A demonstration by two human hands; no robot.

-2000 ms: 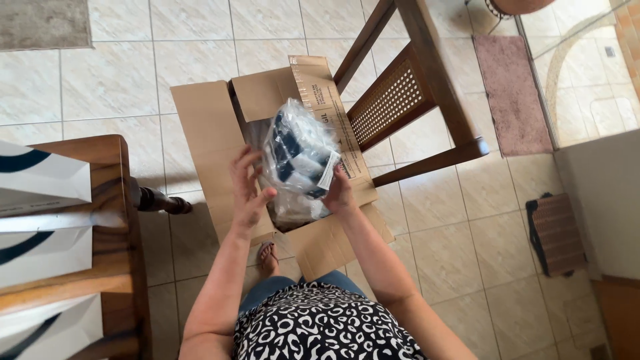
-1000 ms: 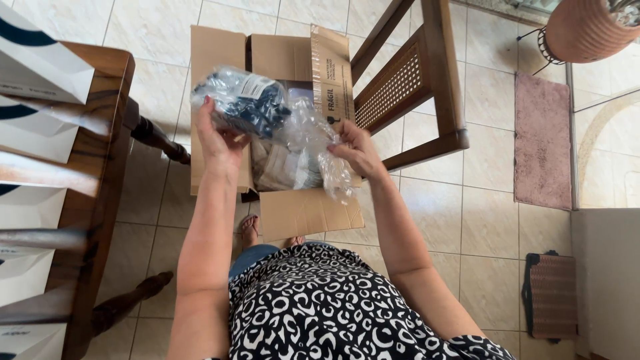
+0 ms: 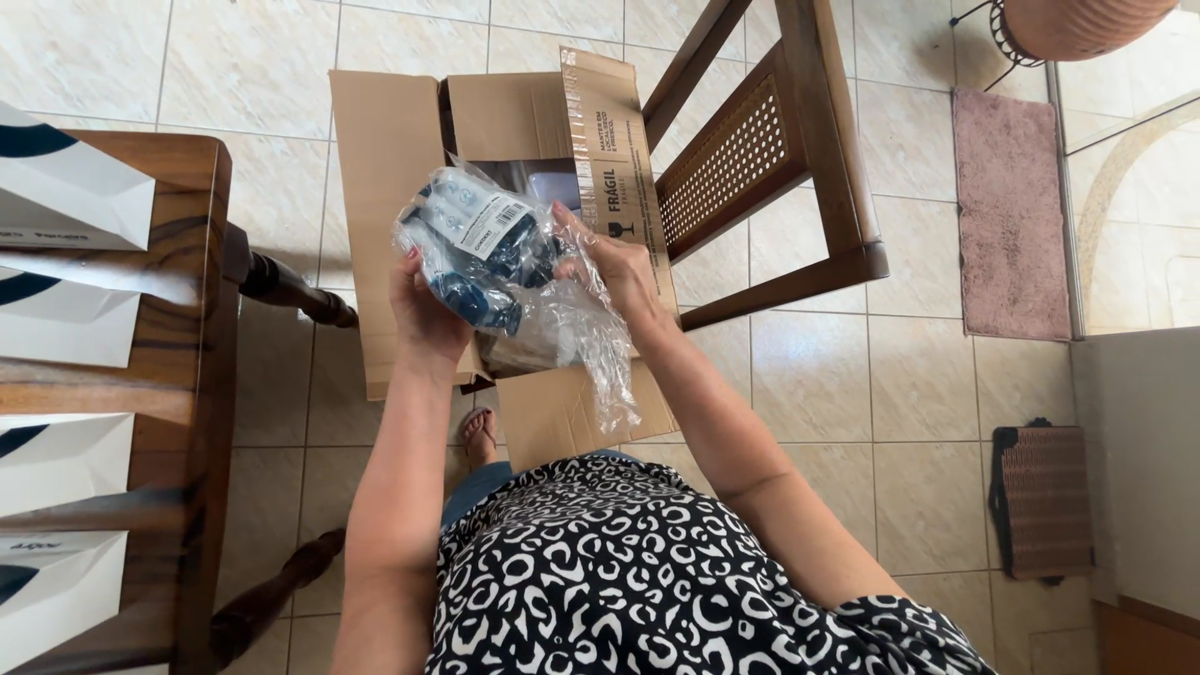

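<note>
A clear plastic bag [image 3: 600, 347] with dark blue items and a white printed label [image 3: 492, 225] is held up over an open cardboard box [image 3: 516, 117]. My left hand [image 3: 427, 314] supports the bag from its lower left side, fingers partly hidden beneath it. On the other side, my right hand [image 3: 609, 272] grips the plastic, and loose film hangs down below it. What exactly the dark blue items are I cannot tell. Inside the box, partly covered by the bag, more clear wrapping and a pale lilac thing [image 3: 555, 190] show.
A wooden chair with a cane back [image 3: 741, 141] stands against the box's right side. At left, a wooden table [image 3: 202, 281] carries several white paper bags [image 3: 70, 323]. Farther right are a pink mat [image 3: 1012, 216], a clay pot [image 3: 1078, 28] on a metal stand and a brown ribbed object [image 3: 1042, 502].
Two seconds ago the bag was bunched between both hands over the box. Its label now faces up, and loose film trails under my right hand.
</note>
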